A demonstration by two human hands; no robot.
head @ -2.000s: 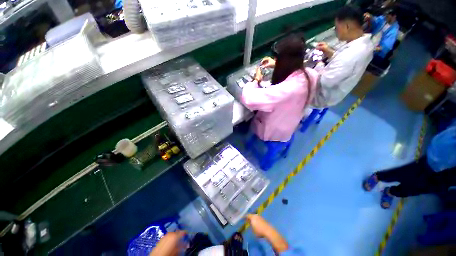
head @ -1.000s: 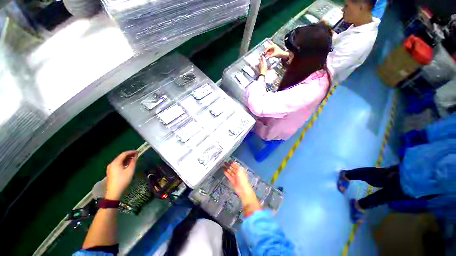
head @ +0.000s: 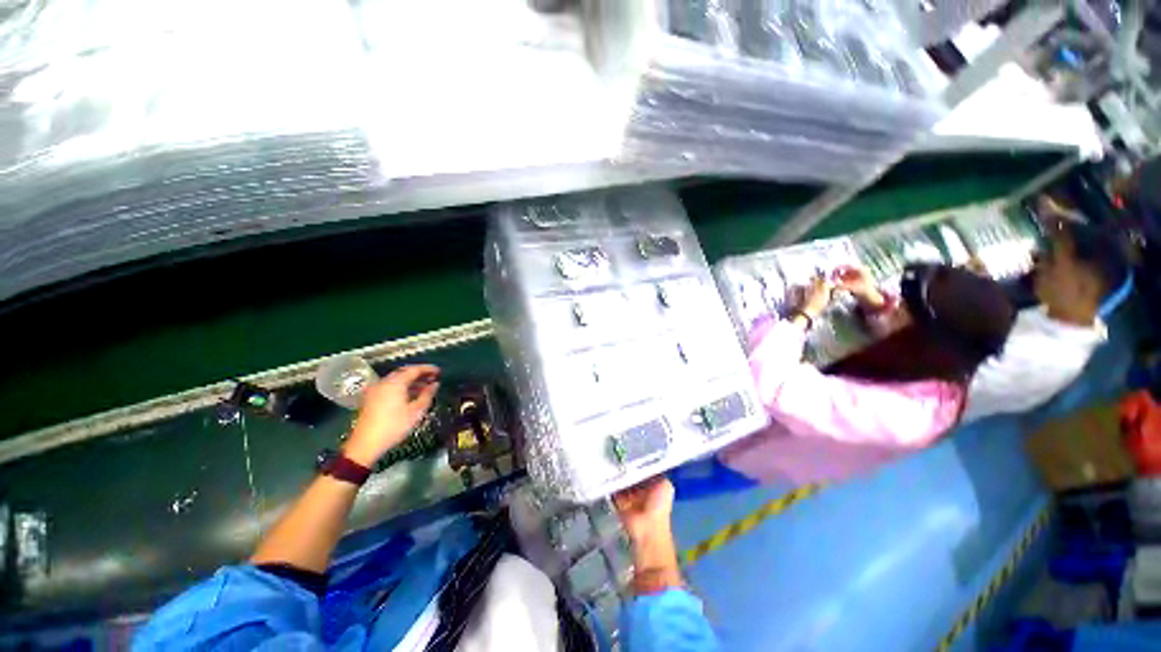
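Observation:
A tall stack of clear blister trays (head: 624, 344) stands in front of me, with small boards in the top tray's pockets. My right hand (head: 647, 510) is at the stack's near lower edge; its fingers are partly hidden by the trays, so its grip cannot be told. My left hand (head: 405, 397) is over the bench left of the stack, fingers bent, with nothing clearly seen in it. A lower tray with pockets (head: 592, 560) lies below the stack, partly hidden.
A yellow-black item (head: 471, 427), a round pale jar (head: 344, 378) and a small black device (head: 252, 397) are on the green bench (head: 140, 490). A white shelf holds tray stacks (head: 777, 115). A person in pink (head: 853, 408) sits at right, another person beyond.
The view has swung right and nearer the bench. My right hand has moved from the lower tray to the stack's near edge. My left hand stays left of the stack, near the jar.

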